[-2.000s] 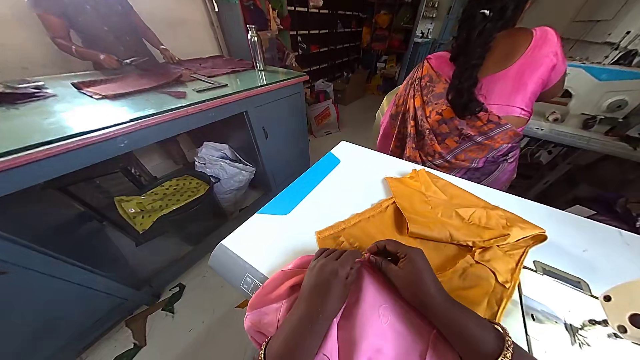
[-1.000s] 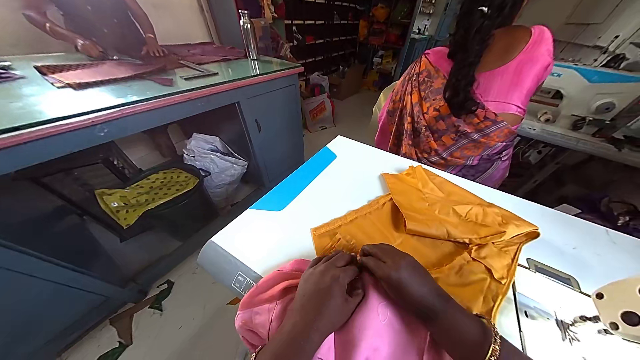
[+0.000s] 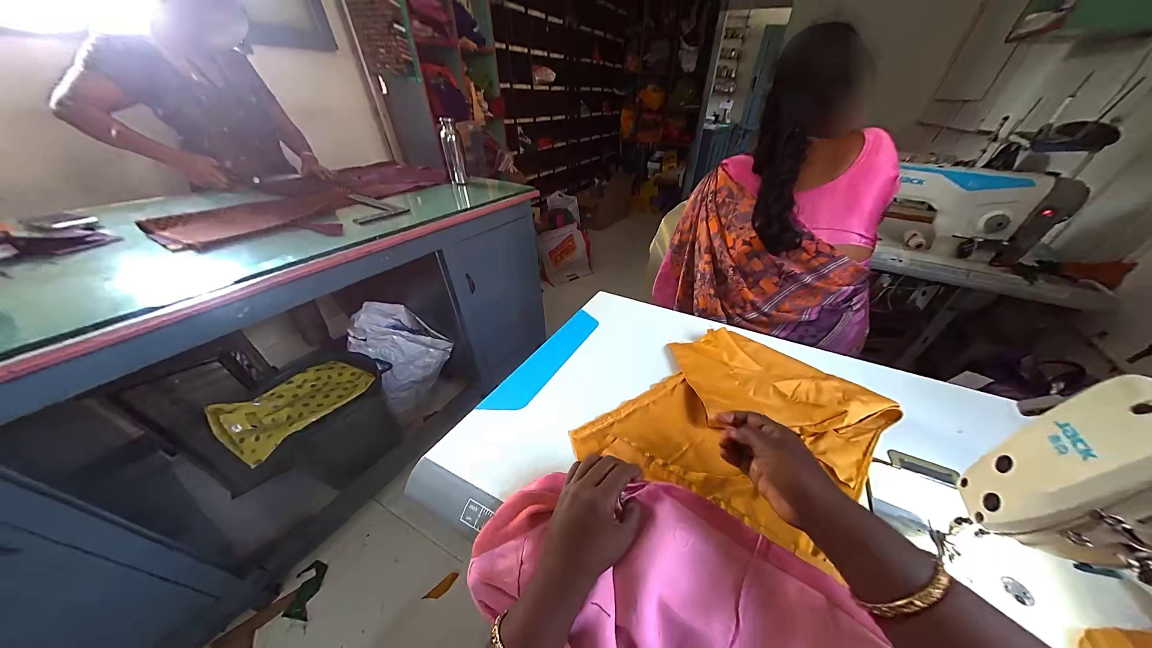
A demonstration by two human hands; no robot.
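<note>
Pink cloth [image 3: 693,567] lies over the near edge of the white sewing table [image 3: 630,351]. My left hand [image 3: 598,513] grips its upper edge, fingers curled over a fold. My right hand [image 3: 765,459] is raised above the mustard-yellow fabric piece [image 3: 765,378], thumb and fingertips close together; whether a thread or something small is between them cannot be seen. The yellow fabric is spread loosely on the table beyond the pink cloth. To the right of my right hand stands the head of a Jack sewing machine [image 3: 1071,468], with its needle area lit.
A person in a pink blouse and patterned sari [image 3: 747,252] sits ahead at another sewing machine [image 3: 981,207]. Across the aisle, a person [image 3: 207,117] handles maroon cloth [image 3: 243,216] on a glass-topped counter [image 3: 315,261]. Fabric scraps [image 3: 306,589] lie on the floor at lower left.
My right hand has come away from my left hand and the pink cloth, moving right over the yellow fabric. My left hand still holds the pink cloth. The view has tilted up somewhat.
</note>
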